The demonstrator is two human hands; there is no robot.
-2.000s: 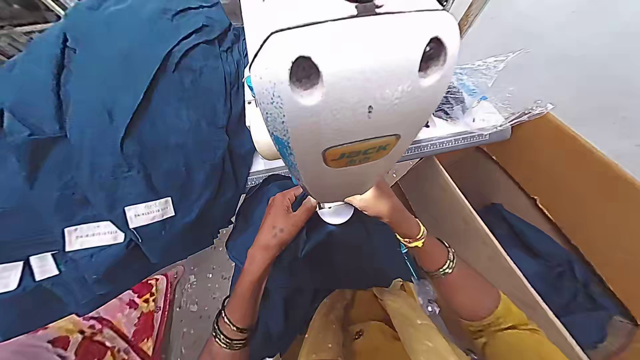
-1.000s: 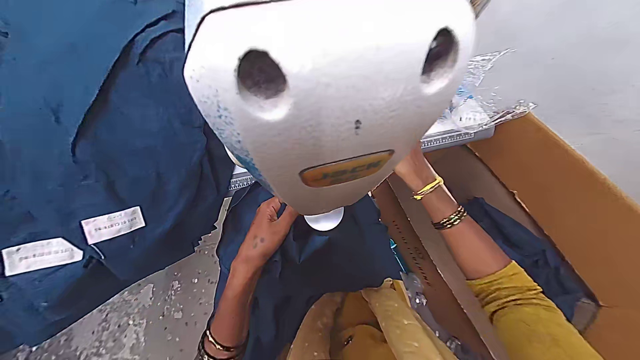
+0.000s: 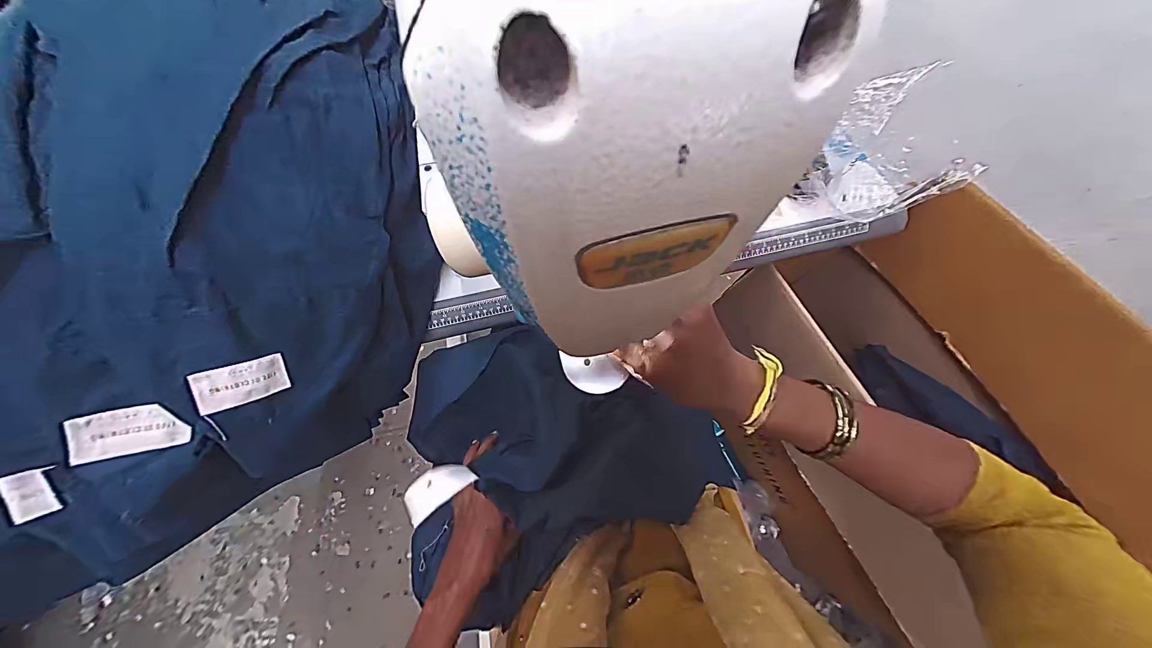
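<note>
The white head of a Jack sewing machine (image 3: 630,162) fills the upper middle and hides what lies behind it. Dark blue fabric (image 3: 576,450) hangs over my lap below the head. My right hand (image 3: 688,360) is at the lower right side of the head, beside a round white part (image 3: 594,372); its fingertips are partly hidden, so its hold is unclear. Lower left, my left hand (image 3: 479,517) grips an edge of the blue fabric, close to a white rounded piece (image 3: 436,490) whose kind I cannot tell.
A pile of dark blue garments (image 3: 270,297) with white labels (image 3: 238,382) lies at the left. At the right stands a cardboard box (image 3: 1017,297) with blue cloth (image 3: 945,405) inside. Clear plastic wrap (image 3: 864,180) and a measuring scale (image 3: 801,243) are behind it.
My left hand has moved down and away from the machine head, to the lower left of the fabric. My right hand remains near the head's right side.
</note>
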